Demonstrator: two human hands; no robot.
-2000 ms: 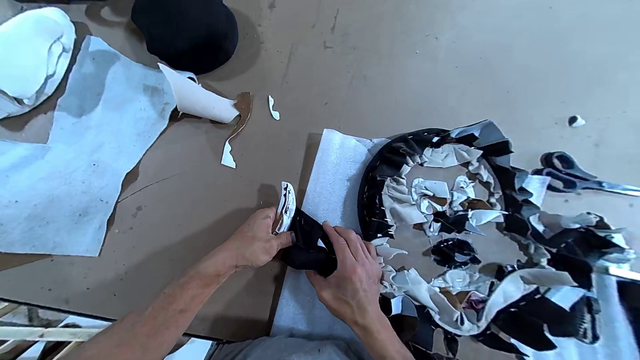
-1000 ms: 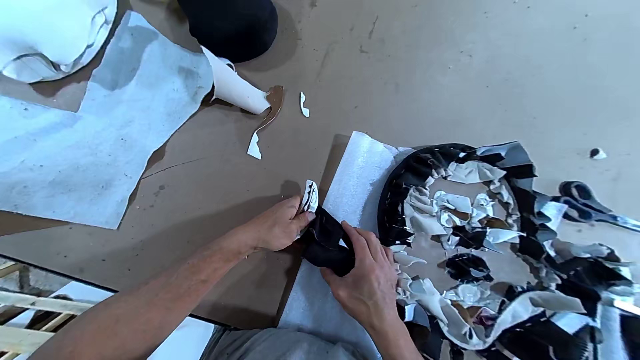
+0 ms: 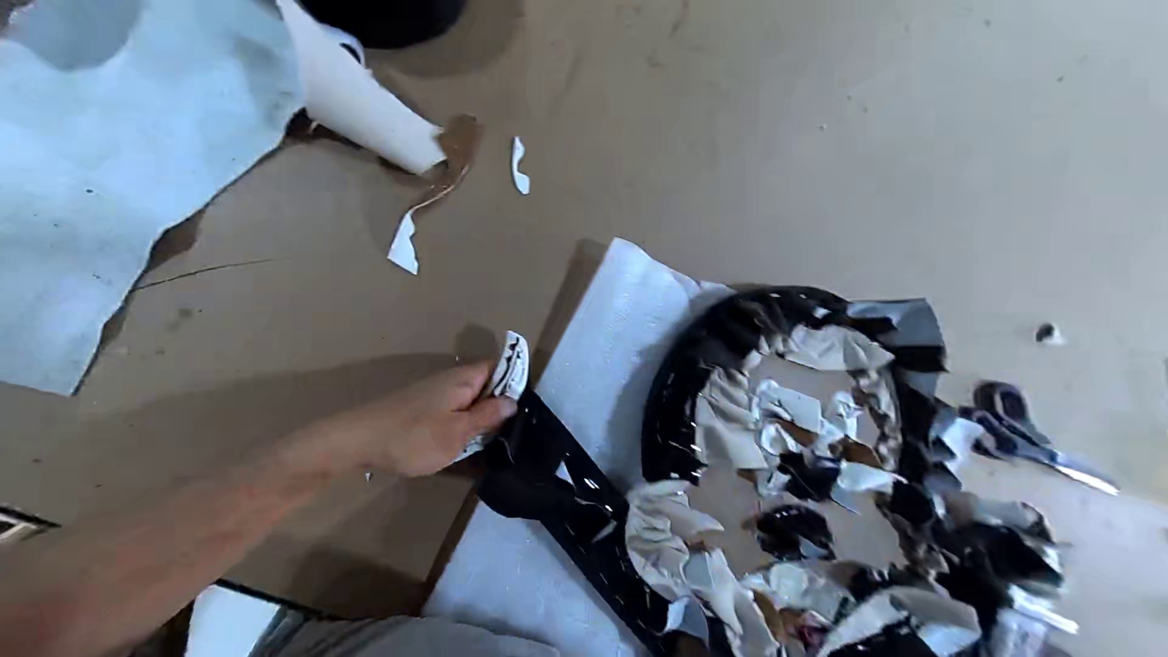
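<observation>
My left hand (image 3: 447, 411) is closed on a small curved white piece (image 3: 513, 365) with dark marks along it. From beside its fingers a black strip (image 3: 584, 484), with a looser black flap, slants down to the right over a pale foam-like sheet (image 3: 630, 301). My right hand is out of view. Right of the strip lies a black ring-shaped frame (image 3: 671, 401), stapled along its edge, with gathered cream fabric inside it. Black, white and brown scraps (image 3: 794, 529) fill and surround the ring. A pair of dark-handled scissors (image 3: 1013, 424) rests to the right of it.
A large pale sheet (image 3: 137, 182) of material covers the upper left, beside a rolled cream piece (image 3: 374, 109). A black rounded item (image 3: 392, 14) is at the top edge. Small white offcuts (image 3: 520, 166) and a brown strip (image 3: 456, 151) lie on the brown worktop.
My right hand, which was on the black material beside my left hand, has left the view. The black strip now stretches out to the lower right. The view has moved somewhat.
</observation>
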